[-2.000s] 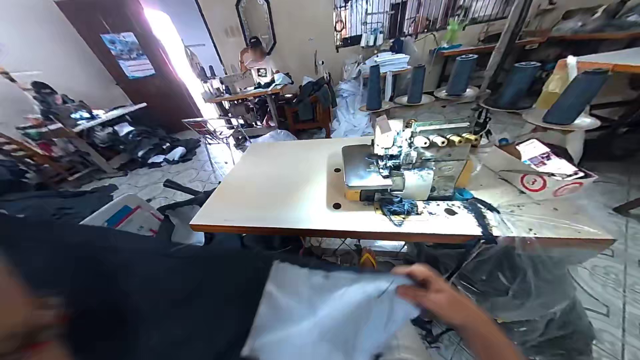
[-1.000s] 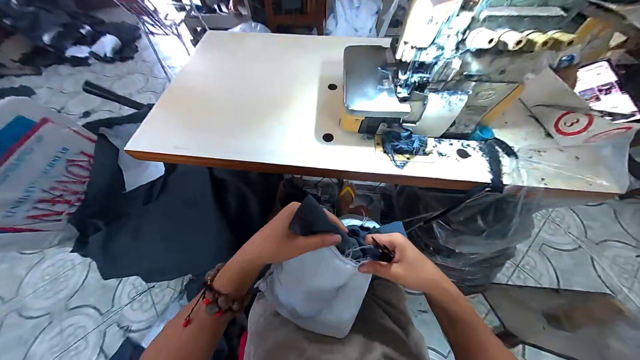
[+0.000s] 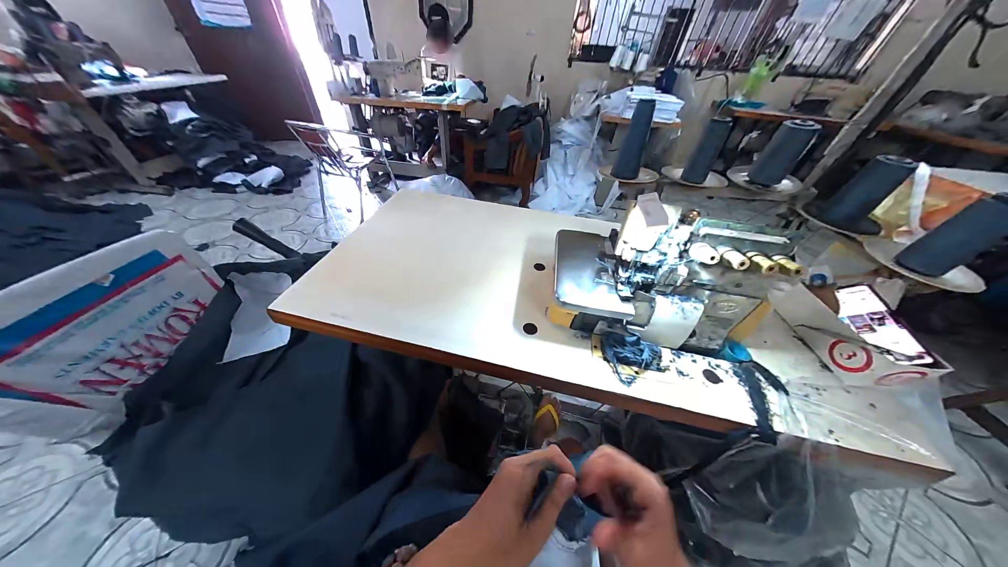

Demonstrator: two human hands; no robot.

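Observation:
Low in the head view, my left hand [image 3: 520, 500] pinches the edge of dark blue fabric [image 3: 417, 504] that lies over my lap. My right hand [image 3: 634, 504] is close beside it, fingers curled and blurred; whether it holds the fabric or a small tool I cannot tell. A bit of white cloth [image 3: 561, 550] shows under the hands. Beyond them stands a white sewing table [image 3: 425, 276] with an overlock sewing machine [image 3: 654, 276]. A tangle of dark thread [image 3: 630, 352] lies at the machine's front.
Dark cloth [image 3: 236, 441] and a printed white sack [image 3: 102, 323] are at the left. Thread cones [image 3: 634, 142] stand behind the machine. A lit phone [image 3: 882, 323] rests at the table's right. Clear plastic [image 3: 772, 504] hangs below. A person [image 3: 438, 59] is at a far sewing table.
The view has tilted up since one second ago. The white cloth, widely visible in both earlier frames, is now mostly out of sight. Dark blue fabric now shows beside my left hand.

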